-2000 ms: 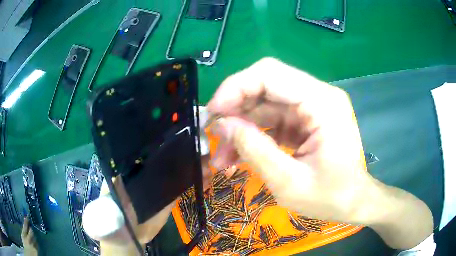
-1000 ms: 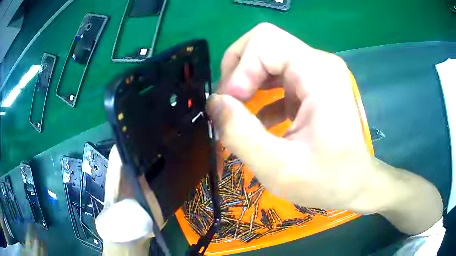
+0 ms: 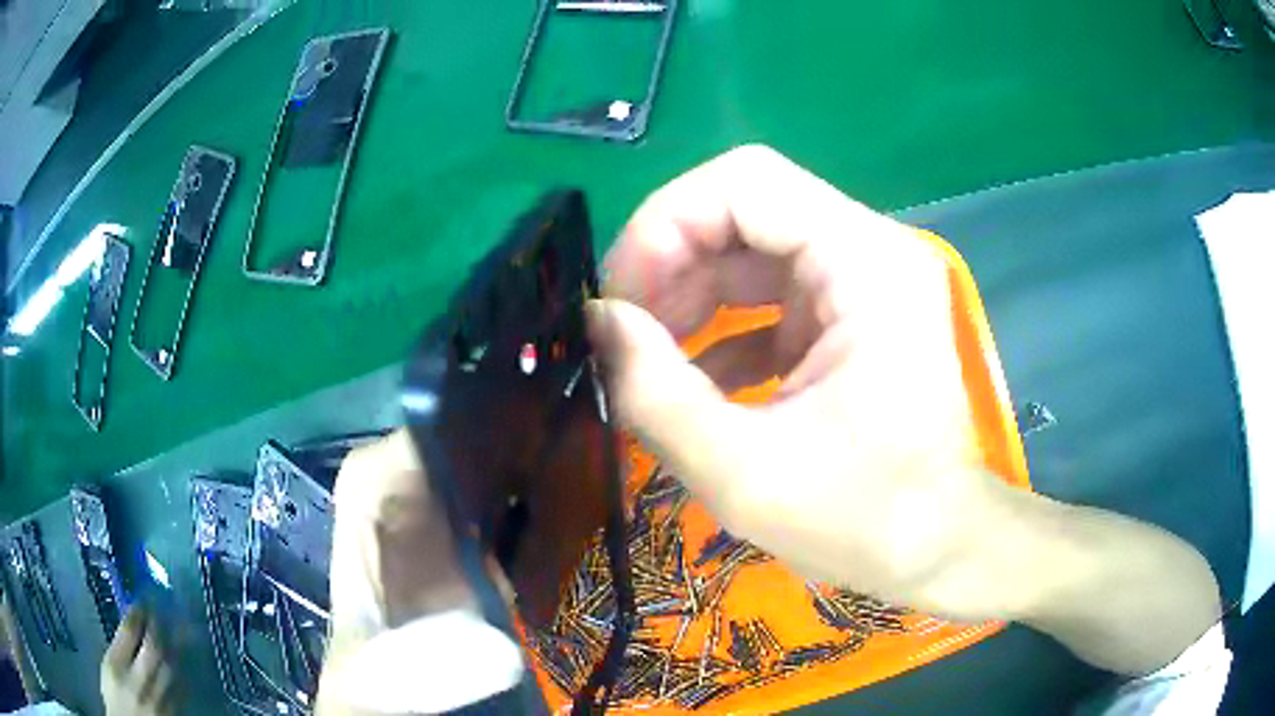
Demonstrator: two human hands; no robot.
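Observation:
A black phone middle frame stands upright, turned nearly edge-on, in front of me. My left hand holds it from behind and below, with a white finger cot on the thumb. My right hand is at the frame's right long edge, thumb and index fingertips close together on it. Whether a side key is between them cannot be seen. Behind and below, an orange tray holds many loose thin dark and coppery side keys. The hands and frame hide part of the tray.
Several frames lie spaced on the bright green belt. Dark waiting frames lie at lower left, with another person's hand near them. A white sheet lies at the right edge.
The held frame has turned more edge-on and its top has shifted right. My right hand stays at its long edge. The belt frames sit at different places in view. Another person's hand shows more clearly at lower left.

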